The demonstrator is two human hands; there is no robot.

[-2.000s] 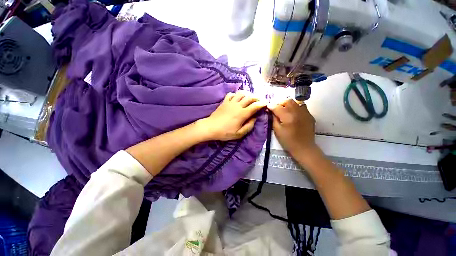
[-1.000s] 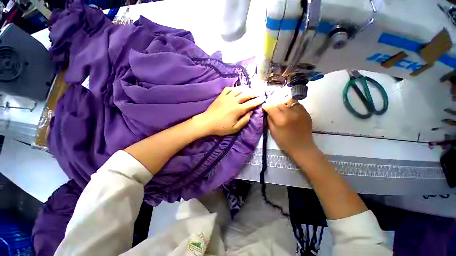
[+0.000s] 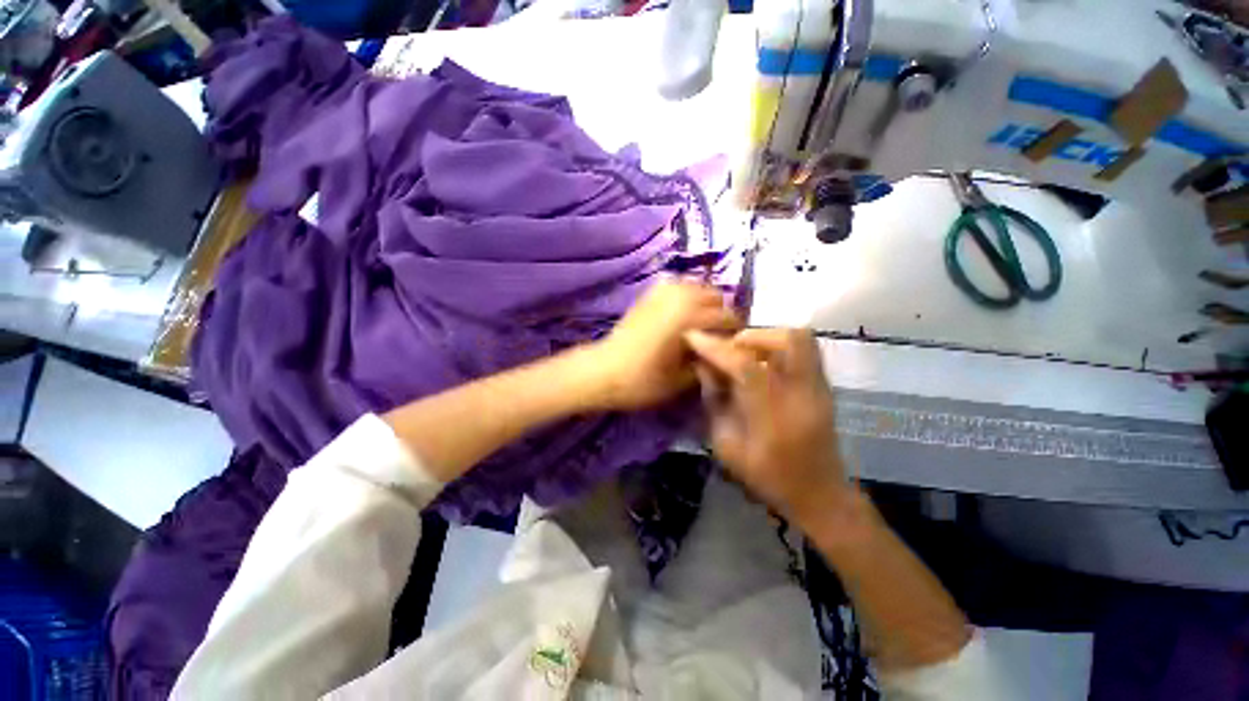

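Note:
The purple garment piece (image 3: 493, 219) lies crumpled on the white machine table, left of the needle area. Its gathered edge runs up to just left of and in front of the presser foot (image 3: 778, 206). My left hand (image 3: 655, 349) is closed on the edge of the garment piece. My right hand (image 3: 770, 411) is blurred and touches my left hand, fingers bent; what it holds is hidden. The dark strip between the hands cannot be made out. The white sewing machine head (image 3: 877, 82) stands at the upper right.
Green-handled scissors (image 3: 1004, 258) lie right of the needle. A ruler strip (image 3: 1014, 436) runs along the table's front edge. A grey motor-like machine end (image 3: 103, 144) stands at left. Another purple heap (image 3: 185, 589) hangs below the table, near a blue crate (image 3: 52, 644).
Both hands have moved away from the needle, slightly left and toward me, and come together. The garment edge has come away from the presser foot. The taut dark strip no longer shows below the hands.

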